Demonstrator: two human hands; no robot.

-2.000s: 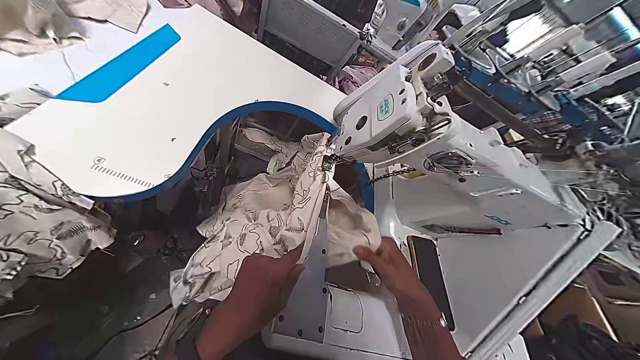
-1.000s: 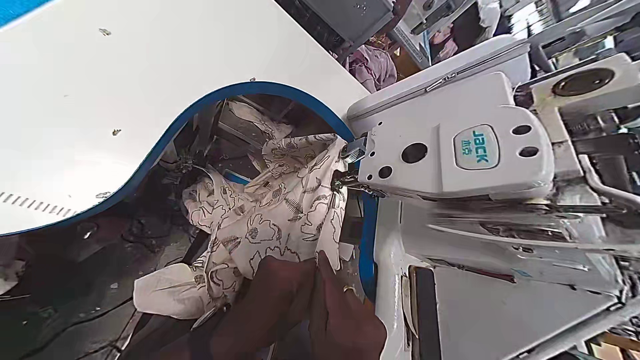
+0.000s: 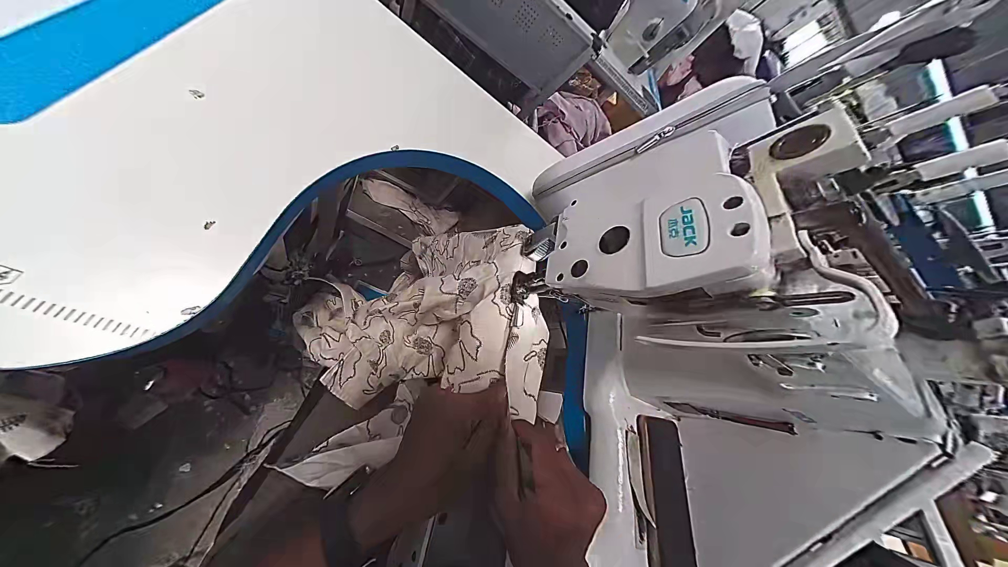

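Note:
A cream fabric piece with a dark floral line print (image 3: 425,331) lies bunched over the curved cutout, its right edge under the needle area of a white Jack sewing machine (image 3: 669,236). My left hand (image 3: 461,441) holds the near edge of the fabric, its fingertips hidden by cloth. Close beside it on the right, my right hand (image 3: 547,488) pinches the lower end of a folded strip of the same fabric. The two hands nearly touch, just below the machine's needle and presser foot area (image 3: 528,285).
A white table with a blue edge (image 3: 260,142) curves around the work at left. A dark flat object (image 3: 665,480) lies on the machine's bed at right. Cables (image 3: 181,492) run across the floor at lower left. Pink cloth (image 3: 573,122) lies behind the machine.
My right hand has come left, next to my left hand, and now holds the fabric's edge; two seconds ago the hands were apart. The view has moved closer to the machine head.

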